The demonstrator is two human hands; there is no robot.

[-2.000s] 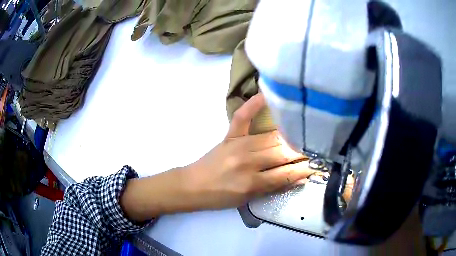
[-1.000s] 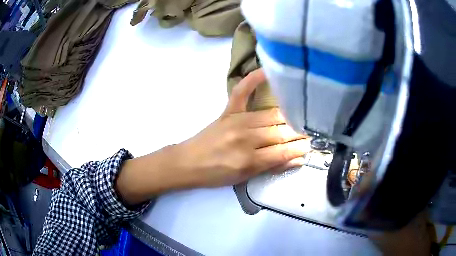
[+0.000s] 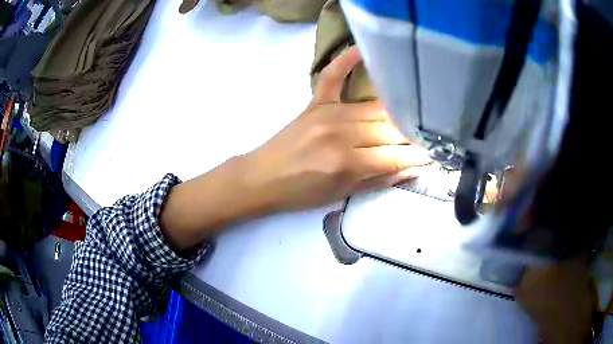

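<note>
The white sewing machine head (image 3: 450, 74) with a blue stripe fills the upper right. An olive-khaki garment piece (image 3: 329, 40) lies left of the head and partly behind it. My left hand (image 3: 336, 144) lies flat on this cloth, thumb apart, fingertips close to the presser foot area (image 3: 445, 153). The pale needle plate (image 3: 403, 225) is in front of my fingers. Part of my right hand or forearm (image 3: 558, 295) shows dark and blurred at the lower right, below the machine head; its fingers are hidden.
A thick pile of brown-olive cloth (image 3: 87, 74) lies at the table's upper left. More olive cloth (image 3: 282, 8) lies along the far edge. The white table (image 3: 201, 87) has a ruler strip on its near edge. A blue bin (image 3: 195, 322) is below that edge.
The whole view has shifted, so the machine head, cloth and left hand stand higher in the picture. My left hand keeps its flat pose beside the presser foot. More of the right forearm area shows.
</note>
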